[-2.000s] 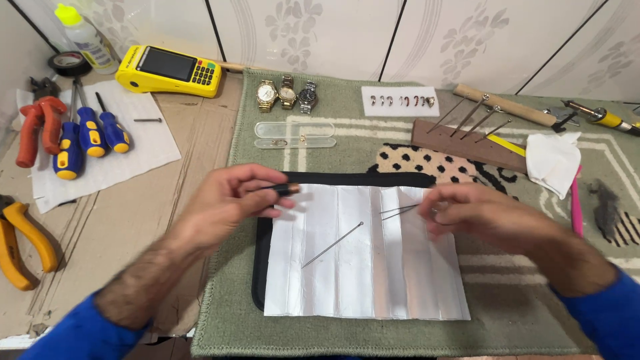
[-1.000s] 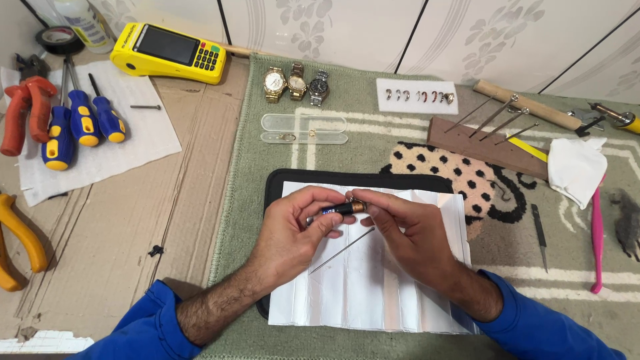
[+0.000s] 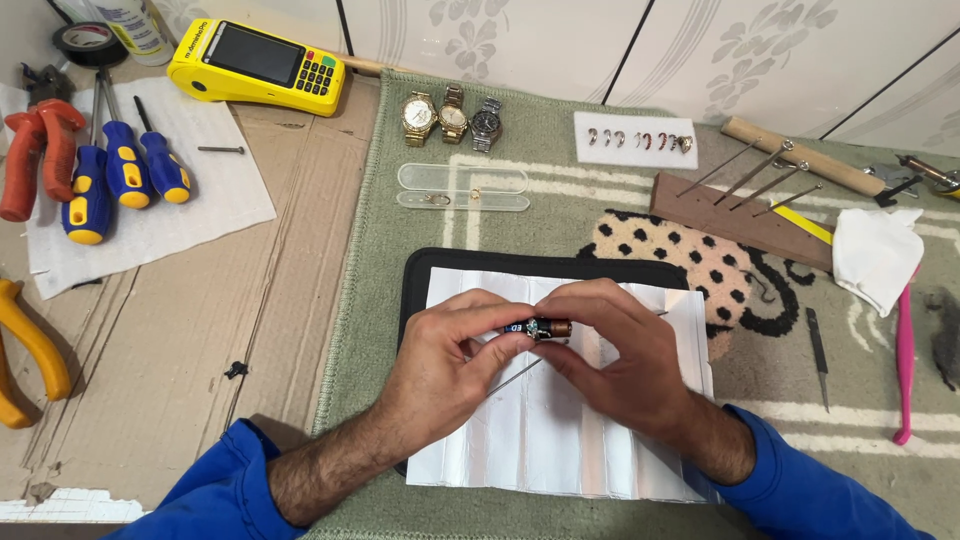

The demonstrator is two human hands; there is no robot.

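My left hand [image 3: 457, 364] grips a small battery [image 3: 559, 328] with a copper-coloured end between thumb and fingers. A small silvery piece, seemingly a ring [image 3: 533, 328], sits around or against the battery; which one is unclear. My right hand [image 3: 619, 349] pinches at this piece from the other side, its fingertips meeting the left ones. Below both hands lies a creased white paper [image 3: 540, 450] on a black mat [image 3: 480, 260]. A thin metal rod [image 3: 514, 376] rests on the paper, partly hidden by the hands.
Behind the mat lie a clear plastic case [image 3: 463, 178], several watches [image 3: 451, 116] and a white pad of rings [image 3: 636, 154]. To the right are a wooden block [image 3: 742, 217] with metal rods, a needle file [image 3: 817, 352] and a pink tool [image 3: 905, 360]. Screwdrivers [image 3: 124, 169] and pliers lie left.
Two seconds ago my hands were apart, the left with the battery, the right near thin rods. They have come together at the battery. A file now shows at the right, where my right arm was.
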